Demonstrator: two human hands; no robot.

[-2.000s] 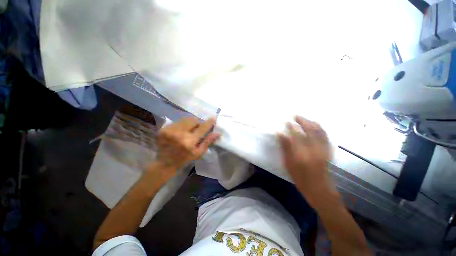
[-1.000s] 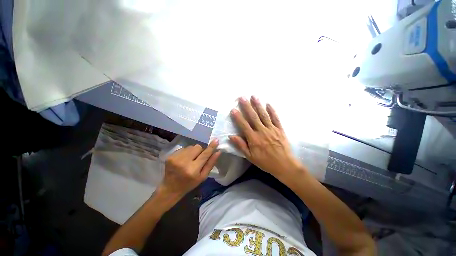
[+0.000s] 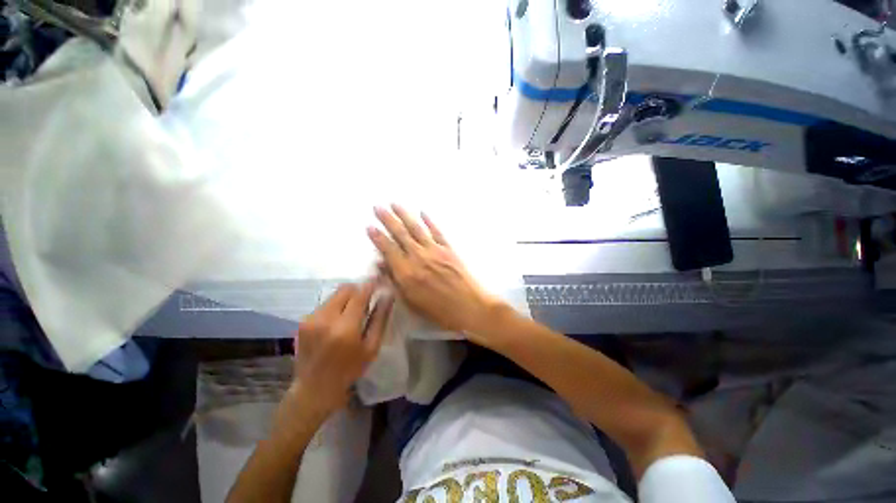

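Observation:
A white fabric piece (image 3: pixel 408 339) lies over the table's near edge and drapes toward the lap. It merges with the overexposed white table, so its far outline is hidden. My left hand (image 3: pixel 339 339) pinches the fabric at the near edge, with its fingertips close to my right hand. My right hand (image 3: pixel 427 275) lies palm down on the fabric with its fingers spread forward. The sewing machine head (image 3: pixel 678 88) is beyond my right hand, and its presser foot area (image 3: pixel 577 185) stands above the white bed.
Cream stacked panels (image 3: pixel 88 226) hang over the table's left edge. A black smartphone (image 3: pixel 694 216) with a white cable lies right of the needle. A ruled grey strip (image 3: pixel 629 293) runs along the near edge. Pale pieces (image 3: pixel 236 422) hang below the table at left.
The view has turned toward the machine, showing more of it and the phone. My right hand has moved from farther right onto the fabric beside my left hand, which keeps its pinch.

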